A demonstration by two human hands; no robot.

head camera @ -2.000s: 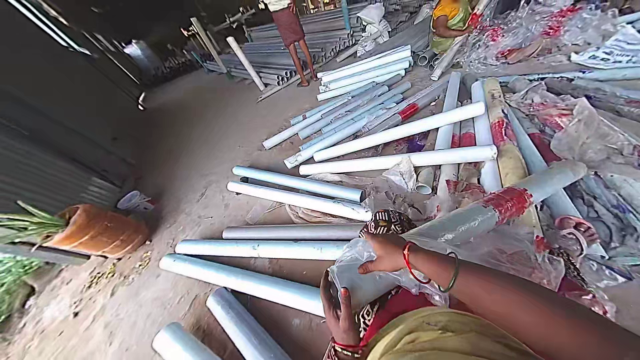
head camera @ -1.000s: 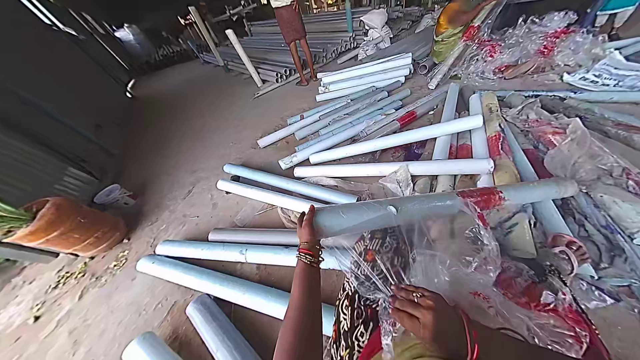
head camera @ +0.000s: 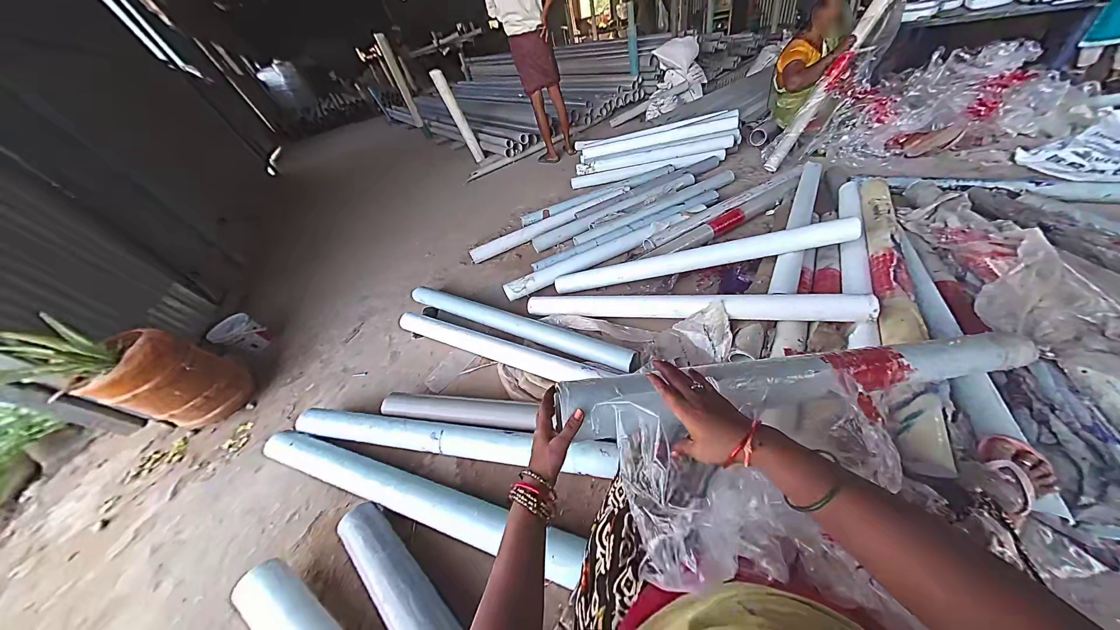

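A grey plastic pipe [head camera: 787, 376] with a red-marked band lies across my front, its left end near my lap and its right end over other pipes. Clear plastic film [head camera: 691, 499] covers part of it and hangs down in crumples over my lap. My left hand [head camera: 553, 437] is at the pipe's left end, with the fingers against its rim and the thumb raised. On the film-covered upper side rests my right hand [head camera: 700, 407], fingers spread. The underside of the pipe is partly hidden by film and hands.
Pale blue pipes [head camera: 420, 490] lie on the dirt floor to the left, with more pipes [head camera: 647, 201] ahead. Crumpled plastic [head camera: 1041, 289] and pipes fill the right side. An orange pot [head camera: 166, 376] lies far left. One person [head camera: 535, 70] stands ahead; another [head camera: 796, 70] sits holding a pipe.
My right hand has moved from the hanging film up onto the pipe. My left hand has shifted from the top of the pipe to its left end.
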